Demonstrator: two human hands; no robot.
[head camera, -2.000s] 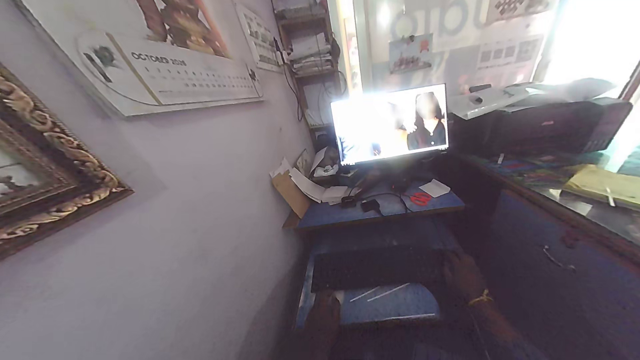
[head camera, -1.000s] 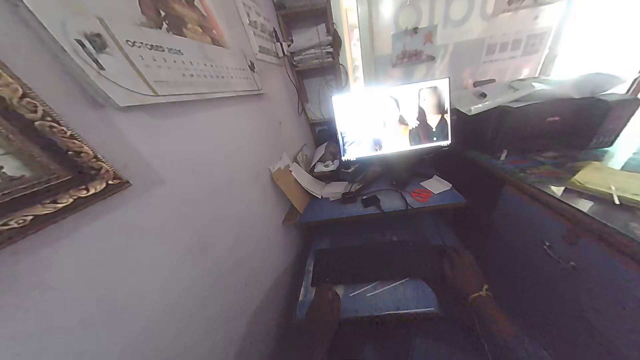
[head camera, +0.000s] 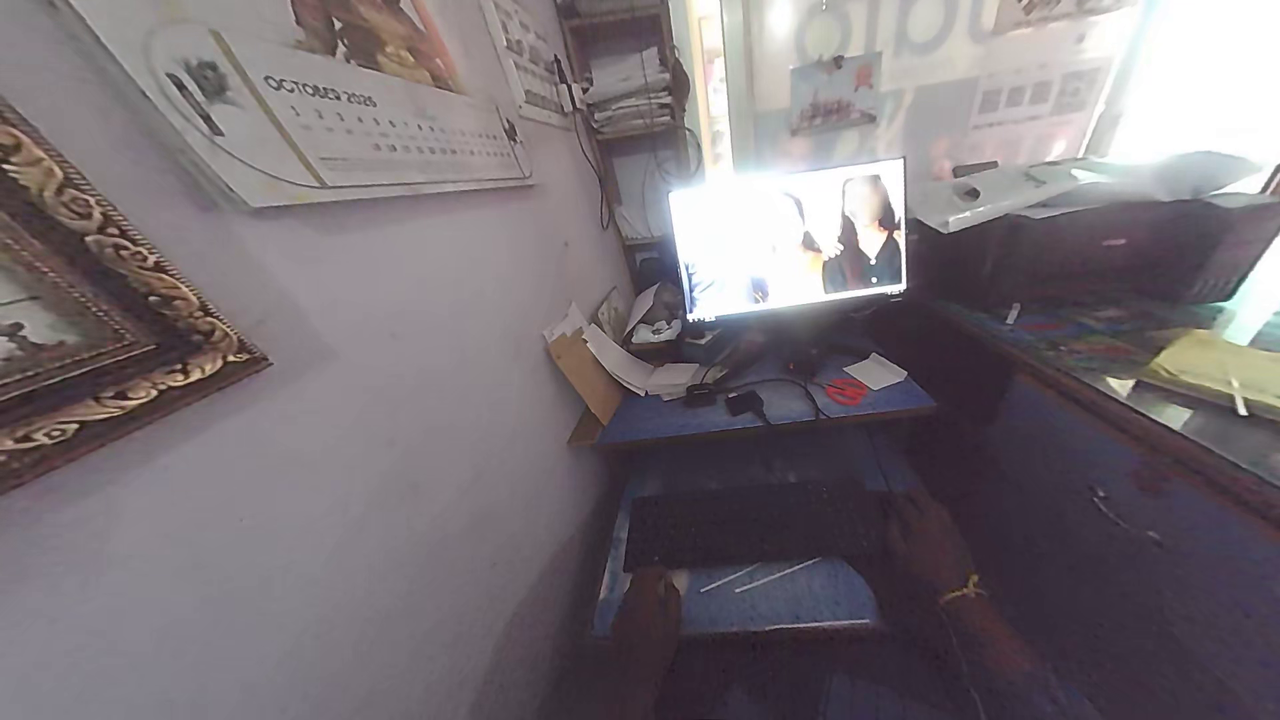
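A dark keyboard (head camera: 750, 525) lies on a blue pull-out tray (head camera: 830, 590) below the desk. My left hand (head camera: 648, 605) rests at the tray's front left, by the keyboard's lower left corner; its fingers are too dark to make out fully. At the keyboard's right end lies my right hand (head camera: 922, 535), with a yellow thread round the wrist; whatever is under its palm is hidden. Behind them a lit monitor (head camera: 795, 240) shows a picture of people, partly washed out by glare.
On the blue desktop (head camera: 660, 420) are red-handled scissors (head camera: 846, 391), black cables with a connector (head camera: 745, 403), a white paper (head camera: 875, 371) and leaning papers (head camera: 615, 360). A wall stands close on the left, with a calendar (head camera: 400, 140) and framed picture (head camera: 130, 340). A dark printer (head camera: 1110, 250) stands right.
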